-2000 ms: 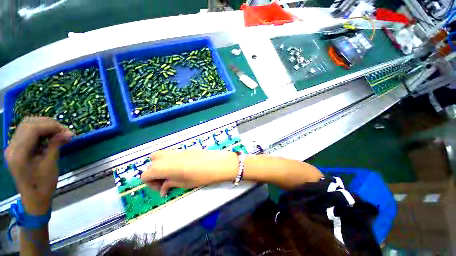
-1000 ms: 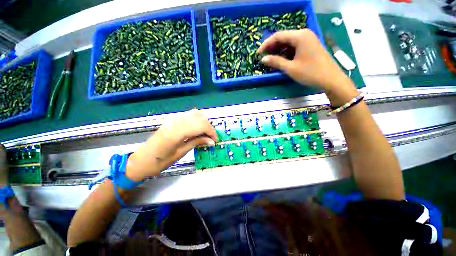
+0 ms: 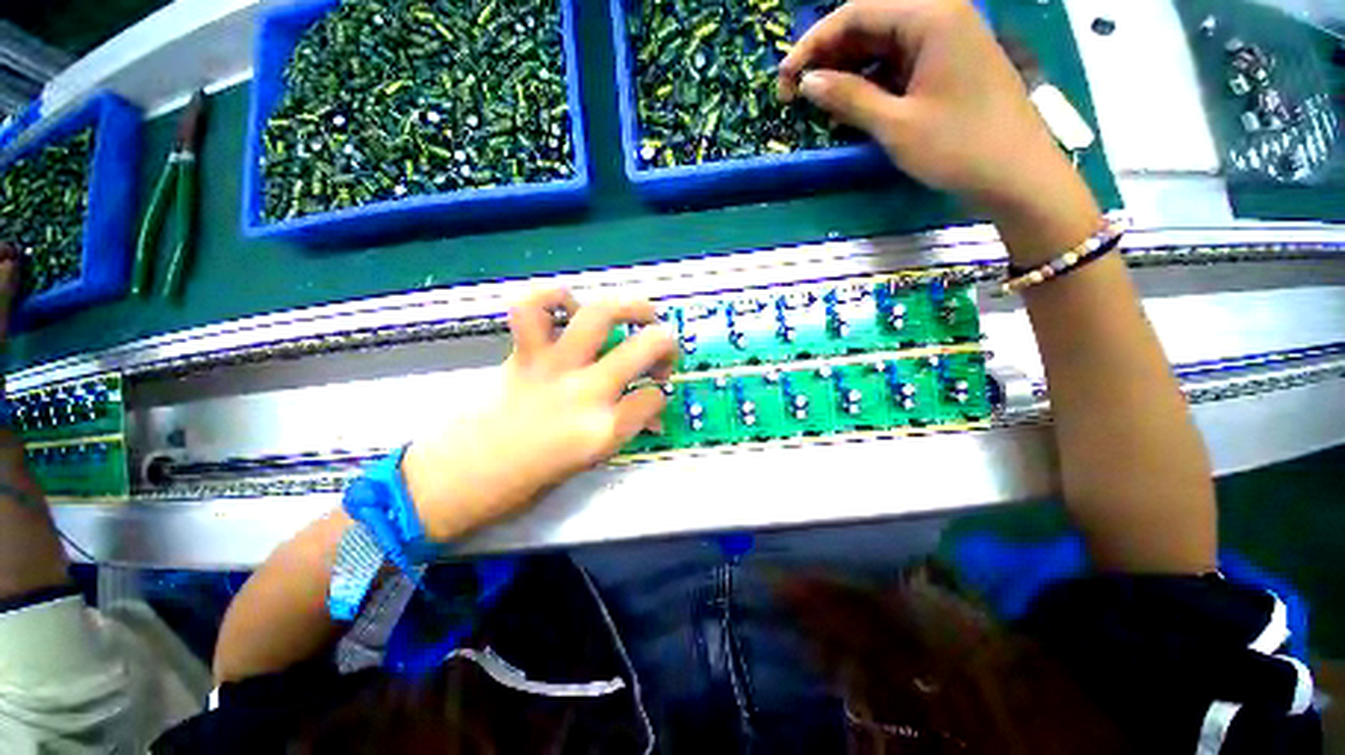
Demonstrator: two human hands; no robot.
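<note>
The green PCB panel lies on the conveyor, with two rows of small blue, white and dark parts standing on it. My left hand is over the panel's left end, fingers bent and fingertips at the board; whether it grips a part is hidden. My right hand is at the right blue bin, thumb and forefinger close together over the capacitors; whether one is between them cannot be told. The left blue bin holds heaped dark green capacitors with yellow ends.
Green-handled cutters lie left of the bins, beside another blue bin. Another panel and another person's arm are at the far left. A pale-handled tool lies right of the bins. Small silver parts are at far right.
The view has swung right, then tilted slightly down. My right hand has gone from the panel to the right bin and stays there; my left hand has gone from the left bin to the panel, fingers now more spread.
</note>
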